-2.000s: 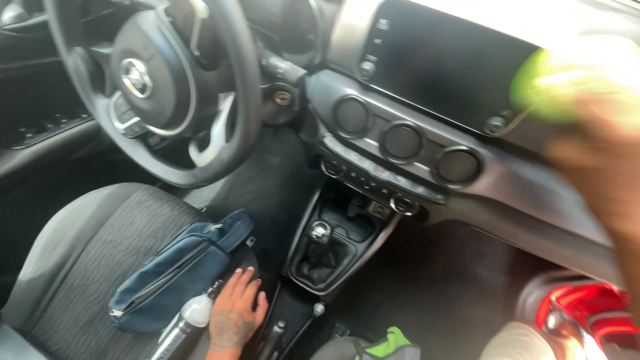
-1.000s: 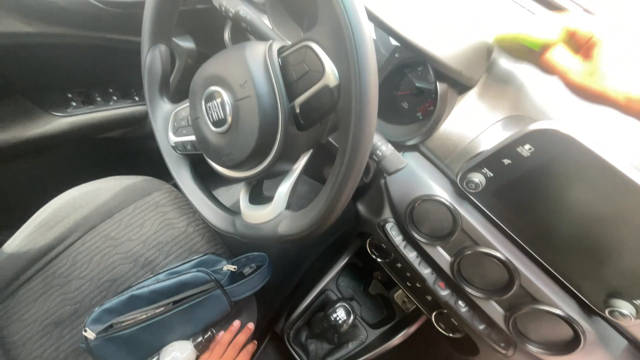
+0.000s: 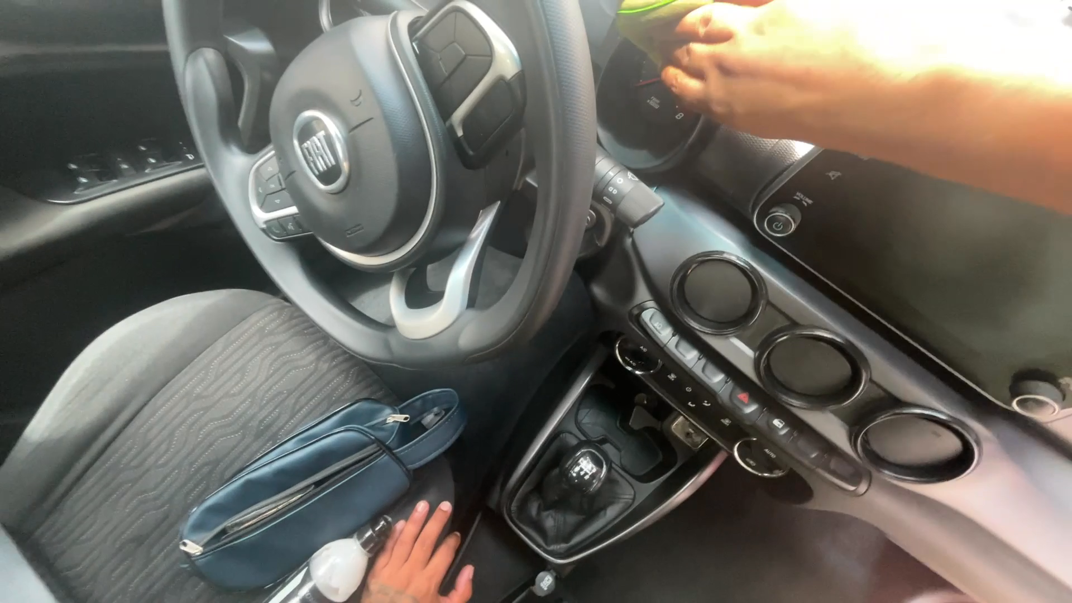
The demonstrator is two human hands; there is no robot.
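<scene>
My right hand (image 3: 712, 63) reaches in from the upper right and presses a green cloth (image 3: 649, 25) against the instrument cluster (image 3: 643, 105), behind the steering wheel (image 3: 360, 142). Its fingers are closed on the cloth, which the top edge of the view partly cuts off. My left hand (image 3: 419, 557) lies with fingers spread at the edge of the driver's seat (image 3: 218, 385), holding nothing that shows. Beside it is a bottle (image 3: 339, 569) with a white upper part and a black cap, next to a blue zipped pouch (image 3: 310, 494) with its zip undone.
A gear lever (image 3: 584, 473) stands in the centre console. Right of the steering wheel are a control stalk (image 3: 628, 193), round air vents (image 3: 812, 366), a row of buttons and a dark display screen (image 3: 938, 260). The door panel (image 3: 100, 193) is at the left.
My right hand with the green cloth has moved left across the dashboard, from by the screen, to the instrument cluster. My left hand stays by the pouch. The view has swung toward the steering wheel.
</scene>
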